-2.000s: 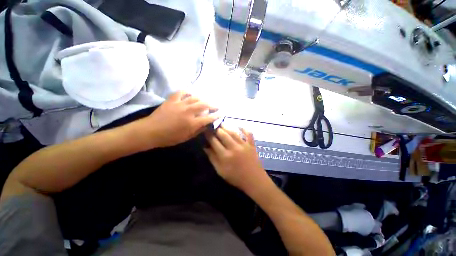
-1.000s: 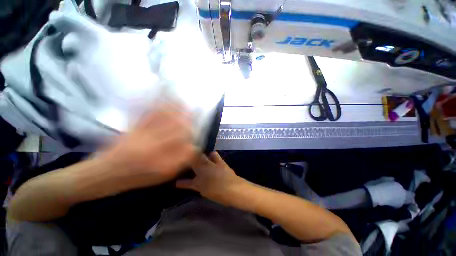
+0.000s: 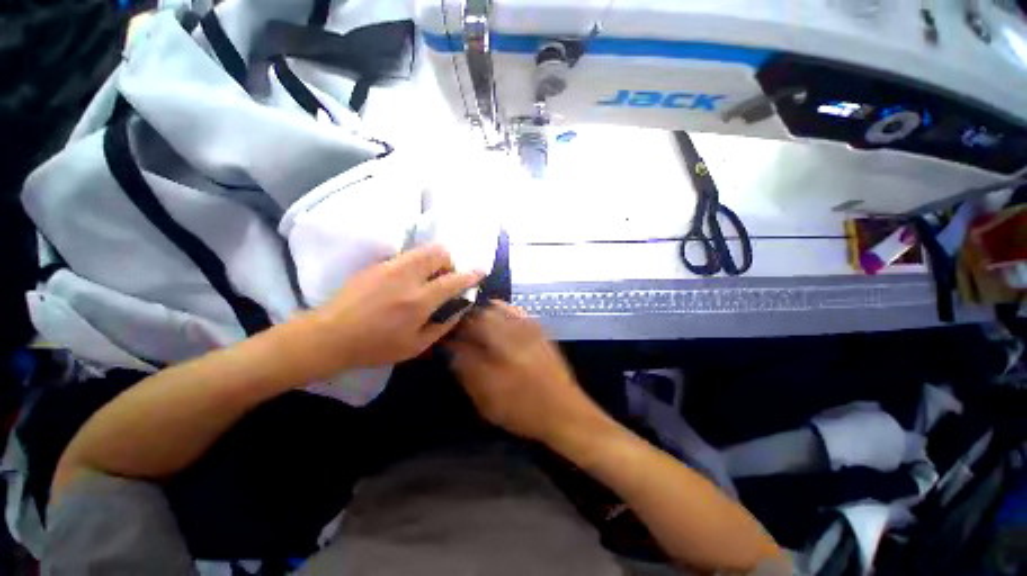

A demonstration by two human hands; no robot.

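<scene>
The light grey garment body [image 3: 214,169] with black strips lies bunched left of the needle and hangs over the table's front edge. A black fabric edge [image 3: 496,268] shows at its right side, just in front of the needle area. My left hand [image 3: 389,302] pinches the garment and black fabric at this edge. My right hand [image 3: 507,366], slightly blurred, is close beside it at the table's front edge, its fingertips at the black fabric. The presser foot area is washed out by the lamp glare.
The white sewing machine head [image 3: 631,79] spans the top. Black scissors [image 3: 714,225] lie right of the needle. A ruler band [image 3: 721,302] runs along the front edge. A small box with a purple item [image 3: 887,248] is at the far right. Grey and black scraps [image 3: 867,450] lie below.
The garment has been turned and pulled toward the front, and its rounded pale piece no longer shows as before. Both hands have come together again at the black edge. The view has shifted.
</scene>
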